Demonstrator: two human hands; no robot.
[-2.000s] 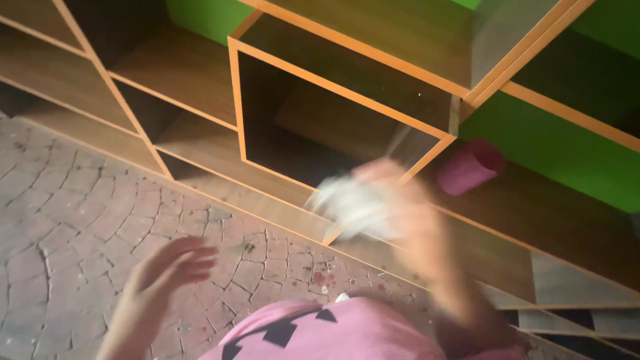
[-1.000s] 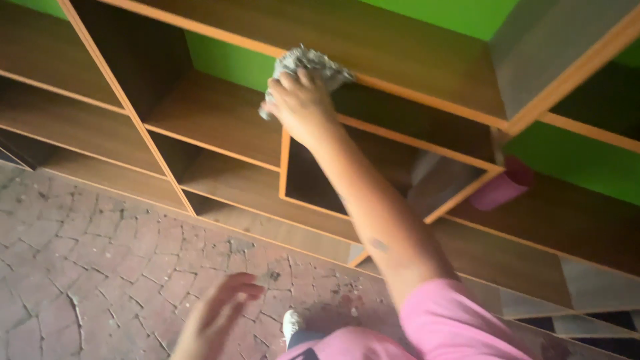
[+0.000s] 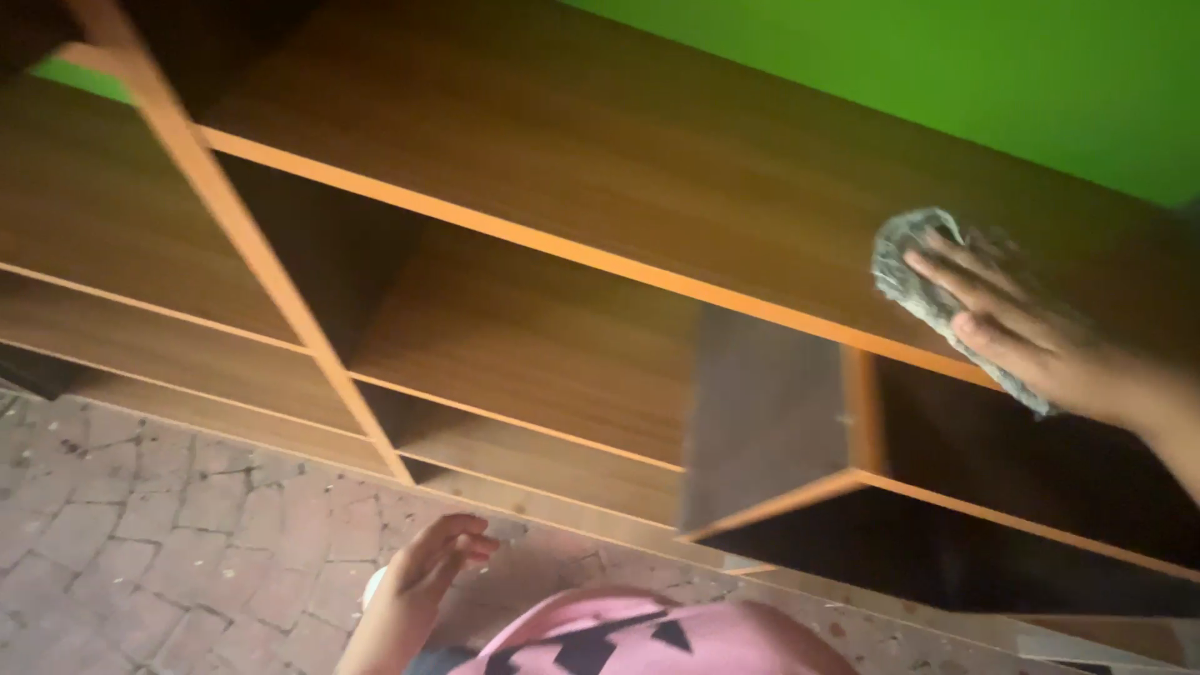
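Note:
My right hand (image 3: 1022,328) presses a crumpled grey cloth (image 3: 923,272) flat on a brown wooden shelf board (image 3: 600,141), on the right side of the view. The cloth lies under my fingers, and one end of it reaches over the orange front edge of the board. Low in the view, my left hand (image 3: 441,562) hangs in front of the shelf unit, fingers loosely curled and apart, holding nothing. Part of the cloth is hidden by my right hand.
An upright divider (image 3: 253,253) with an orange edge stands at the left, with lower shelves on both sides. A box-like compartment (image 3: 778,412) juts out below my right hand. Behind is a green wall (image 3: 984,84). The floor (image 3: 187,562) is reddish paving.
The view has shifted a lot. The right hand, a second ago with the cloth at the shelf's front edge above the box compartment, now has it farther onto the upper board. The left hand remains low and empty.

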